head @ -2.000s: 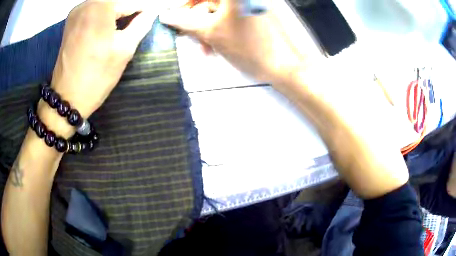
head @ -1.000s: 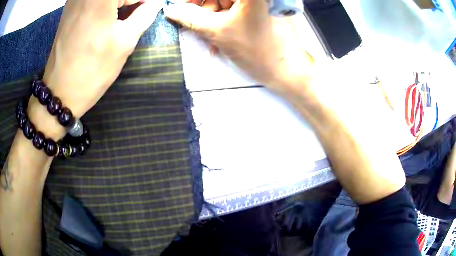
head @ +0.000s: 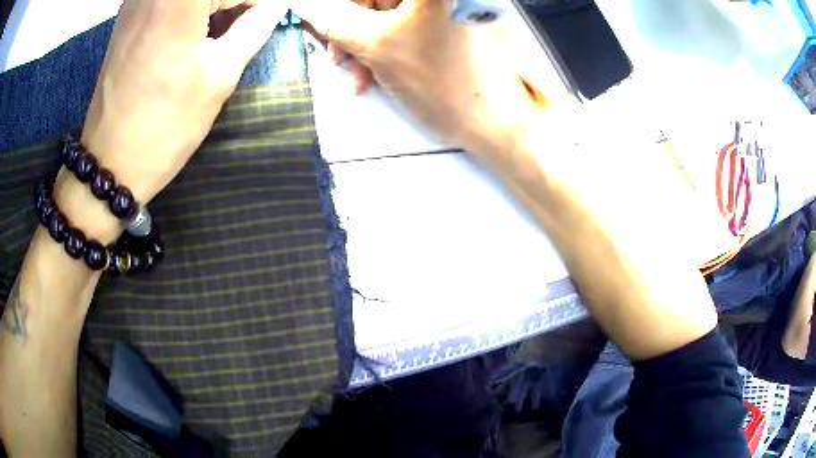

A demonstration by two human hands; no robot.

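Observation:
A dark striped cloth (head: 242,259) with thin yellow lines hangs over the table's front edge at left, its right edge frayed and navy. Blue denim fabric (head: 54,85) adjoins it at the upper left and top. My left hand (head: 179,80), with a beaded bracelet at the wrist, presses on the fabric at the top, fingertips at the picture's edge. My right hand (head: 403,63) is beside it, fingers bent at the fabric's top right edge; what its fingertips hold is unclear. A small metal machine part (head: 290,18) shows between the hands. A grey-blue patch (head: 143,394) lies on the cloth.
A white table (head: 429,233) has a ruler strip (head: 474,342) along its front edge. A black smartphone (head: 582,45) lies at top right, a thin tan stick (head: 677,161) and red looped handles (head: 735,192) farther right. Another person's arm (head: 799,313) shows at the right edge.
The view has shifted slightly. My right hand's fingers have opened a little at the fabric's edge, and the metal part between the hands shows more. My left hand stays on the fabric.

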